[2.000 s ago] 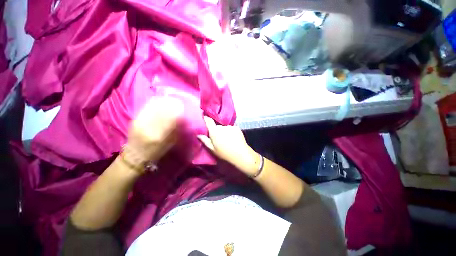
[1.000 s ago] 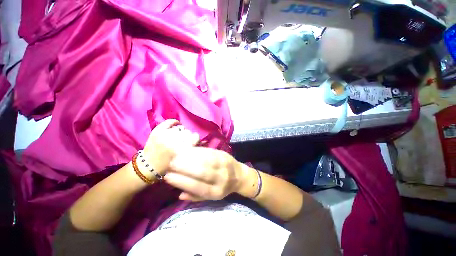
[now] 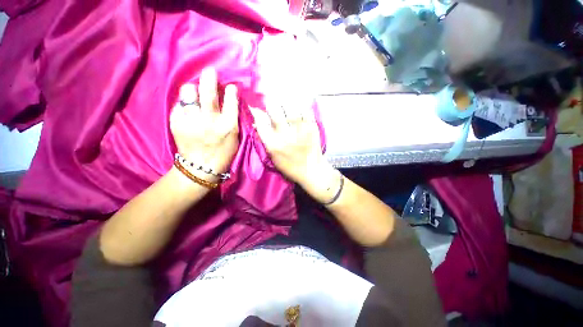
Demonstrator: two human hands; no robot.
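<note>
Shiny magenta fabric lies in large loose folds over the left of the table and down onto my lap. My left hand rests palm down on it, fingers spread and pointing away from me. My right hand lies beside it on the fabric near the table's front edge, its fingertips washed out by bright light. Whether the right fingers pinch any cloth cannot be told. The needle area at the top edge is cut off and overexposed.
Dark thread snips lie beside a pale blue-green heap. A light-blue tape roll sits by a printed paper, its tail over the white table's edge. More magenta fabric hangs at the right.
My hands were together near my lap; now they are apart and further forward on the fabric. The view has shifted, so the machine head shows less.
</note>
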